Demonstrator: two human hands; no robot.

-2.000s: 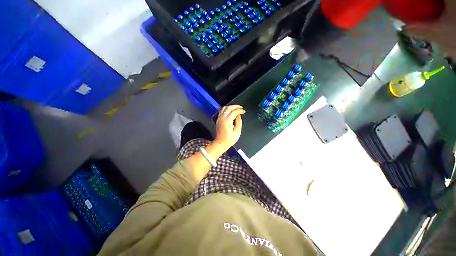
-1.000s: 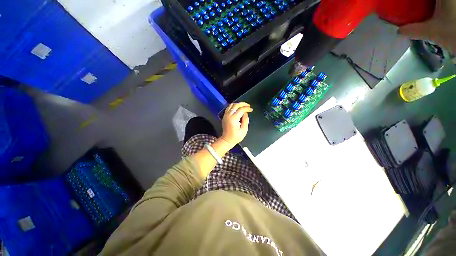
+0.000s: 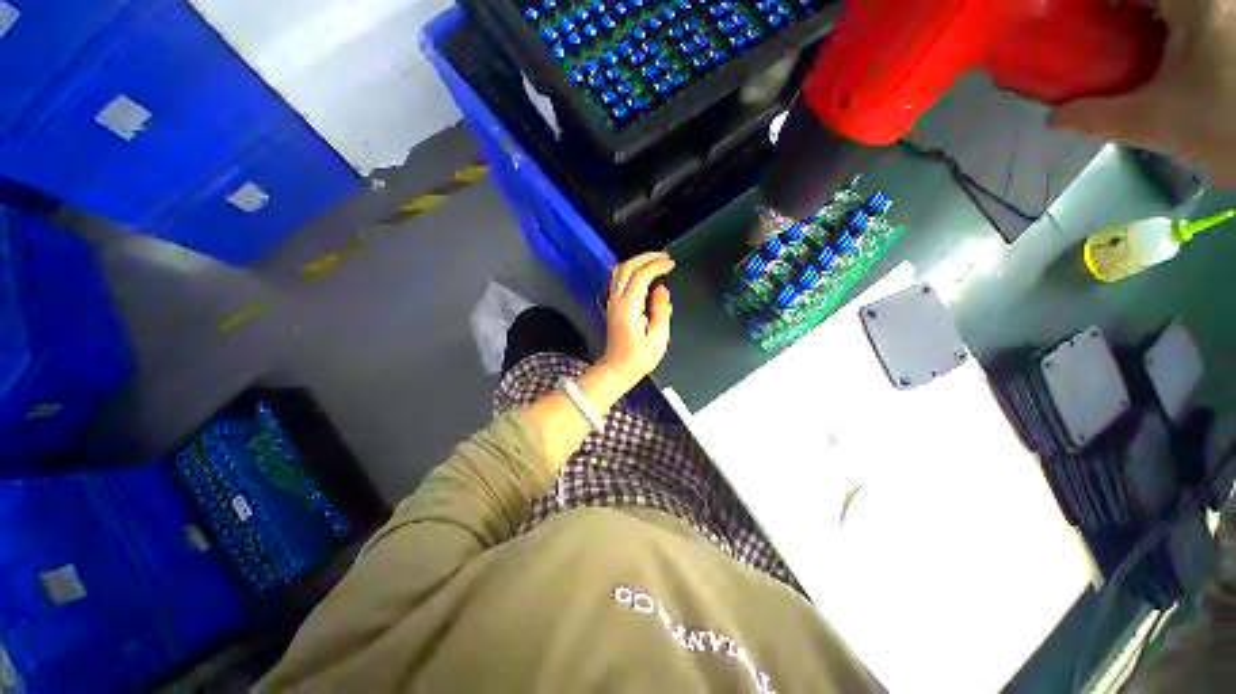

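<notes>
A red heat gun (image 3: 908, 68) with a black barrel hangs over the bench at the upper right. My right hand (image 3: 1152, 95), cut off by the frame's edge and partly blurred, is around its handle. The nozzle is close above the left end of a green PCB panel (image 3: 827, 278) with two rows of blue components, lying on the dark green mat. The barrel and nozzle hide part of the panel's far row. My left hand (image 3: 636, 323) rests at the bench edge left of the panel, not touching it, fingers loosely curled with nothing seen in them.
A black tray (image 3: 678, 129) of blue-topped boards stands over a blue crate (image 3: 522, 176) at the top. A white board (image 3: 895, 502) carries one grey square plate (image 3: 912, 336). Stacked plates (image 3: 1084, 386) and a squeeze bottle (image 3: 1132, 250) are right. Blue crates (image 3: 102, 576) stand on the floor.
The heat gun has come down from the upper right over the panel, and its nozzle has moved left along it. My left hand has shifted slightly with the view.
</notes>
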